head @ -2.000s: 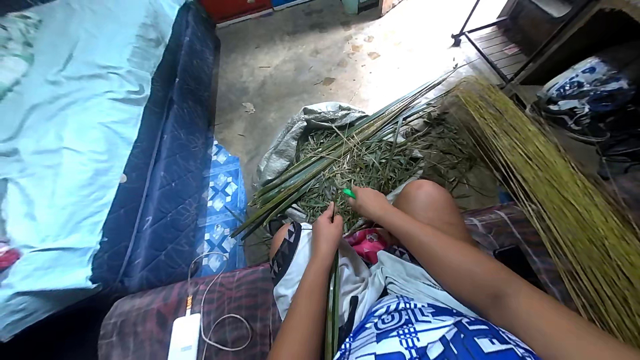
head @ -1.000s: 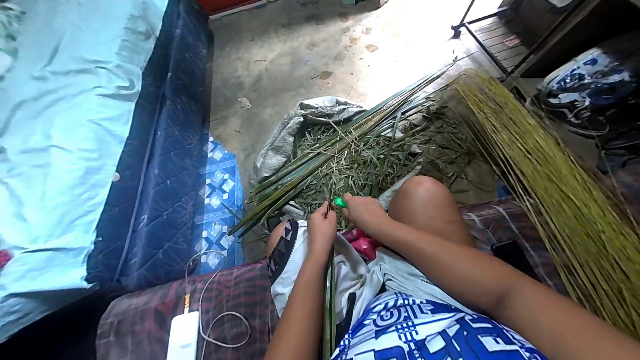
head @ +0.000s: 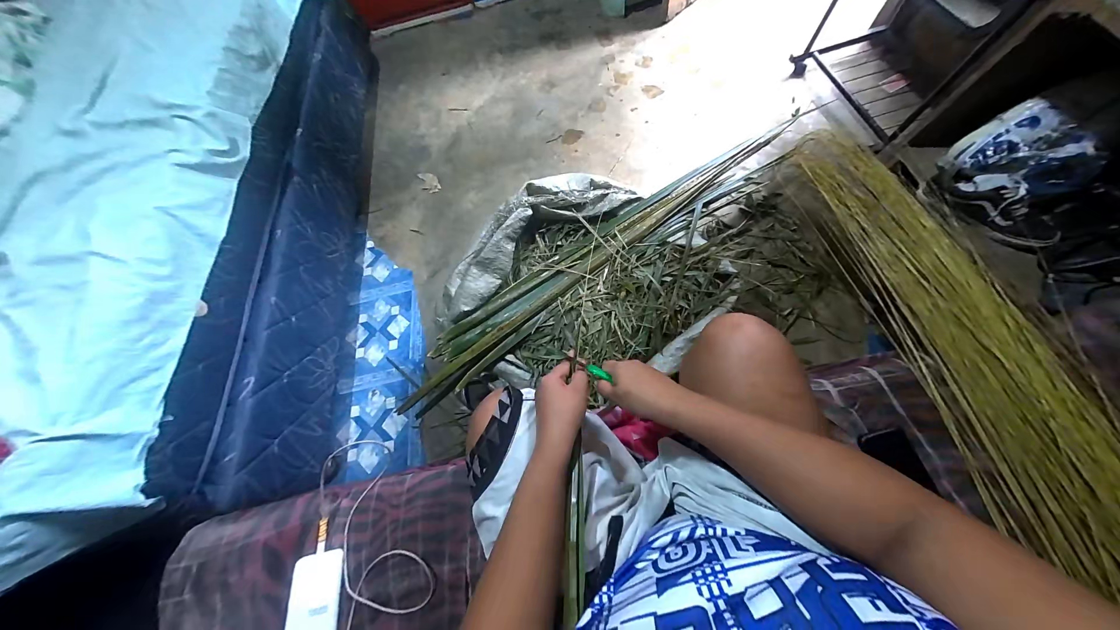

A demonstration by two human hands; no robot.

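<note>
My left hand (head: 562,394) is closed around a long green leaf strip (head: 574,525), which runs down over my lap between my forearm and shorts. Just to its right, my right hand (head: 632,388) grips a small tool with a green handle (head: 599,373); its working end is too small to make out, close to the left fingers. Beyond both hands lies an open woven plastic sack (head: 503,249) with a heap of shredded leaf scraps (head: 612,306). Long green leaves (head: 542,293) rest across it diagonally.
A large bundle of thin yellow-green leaf ribs (head: 971,324) leans at the right. A mattress (head: 289,289) with a light blue sheet stands at the left. On the seat are a white power bank (head: 315,591) with a cable and a dark phone (head: 897,451). A metal frame (head: 840,87) stands top right.
My right hand and the green-handled tool have shifted slightly down from where they were two seconds ago, staying beside my left hand. My left hand still holds the strip.
</note>
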